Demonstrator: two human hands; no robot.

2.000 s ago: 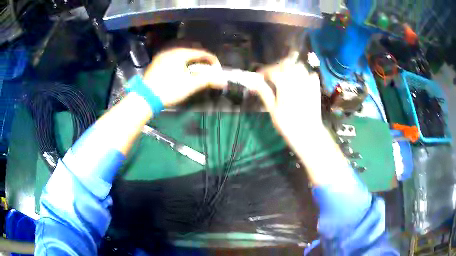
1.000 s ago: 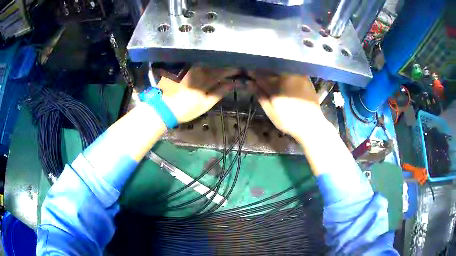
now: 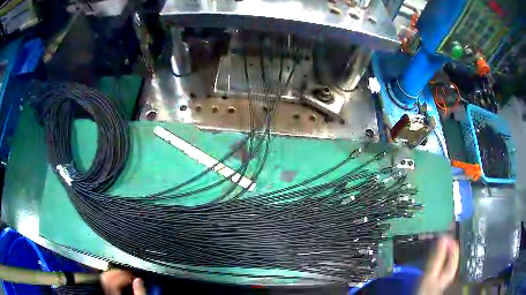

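Many black cables point(image 3: 230, 230) lie side by side across the green mat point(image 3: 173, 135), their connector ends point(image 3: 398, 196) fanned out at the right. Several cables run up over the press bed point(image 3: 242, 115) to the mould under the upper platen point(image 3: 277, 23); their far ends are hidden. A silver slotted strip point(image 3: 202, 158) lies slanted on the mat, over or beside some cables. My left hand point(image 3: 122, 282) is at the bottom edge, cut off, its fingers partly hidden. My right hand point(image 3: 441, 268) is blurred at the lower right, beside a dark rectangular thing point(image 3: 415, 248); its grip is unclear.
A tied cable bundle point(image 3: 118, 138) lies at left. A tan pole point(image 3: 40, 276) and blue bin point(image 3: 20, 259) are at lower left. At right are a small metal block point(image 3: 405, 164), an orange-handled tool point(image 3: 466, 169), a light blue basket point(image 3: 490, 144) and a blue column point(image 3: 424, 72).
Both hands have left the mould area and moved down to the bottom of the view, apart. Several cables now stay in the press without the hands. The view takes in more of the mat.
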